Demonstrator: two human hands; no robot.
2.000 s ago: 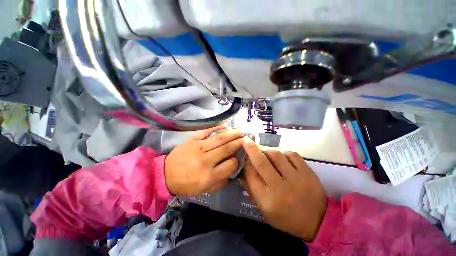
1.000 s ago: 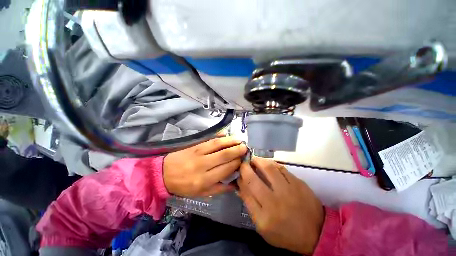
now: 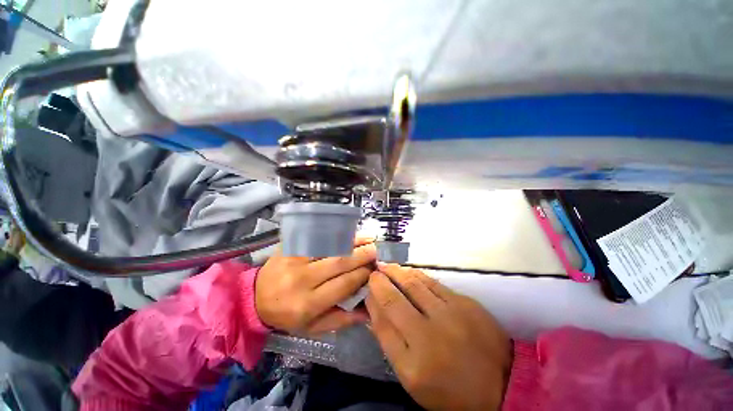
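Note:
My left hand (image 3: 309,293) and my right hand (image 3: 434,337) meet fingertip to fingertip at the front edge of the machine table, below the tension assembly. They pinch a small bit of grey fabric (image 3: 355,299) between them, mostly hidden by the fingers. The white machine head (image 3: 522,72) with its blue stripe looms close above. Its tension assembly (image 3: 320,189) covers part of my left fingers and hides the needle area. A large light-grey cloth heap (image 3: 173,205) lies left of the machine head.
A shiny metal loop (image 3: 48,253) curves across the left. Right of my hands lie a pink pen (image 3: 560,241), a blue pen (image 3: 576,234), a black flat case (image 3: 591,210) and a printed white paper label (image 3: 653,247). Crumpled white material (image 3: 715,309) is at the far right. A ruler edge (image 3: 309,347) shows below my hands.
The view has shifted closer to the machine head, so the tension assembly and metal loop appear further left. My hands stay together on the small fabric, a little lower in the picture.

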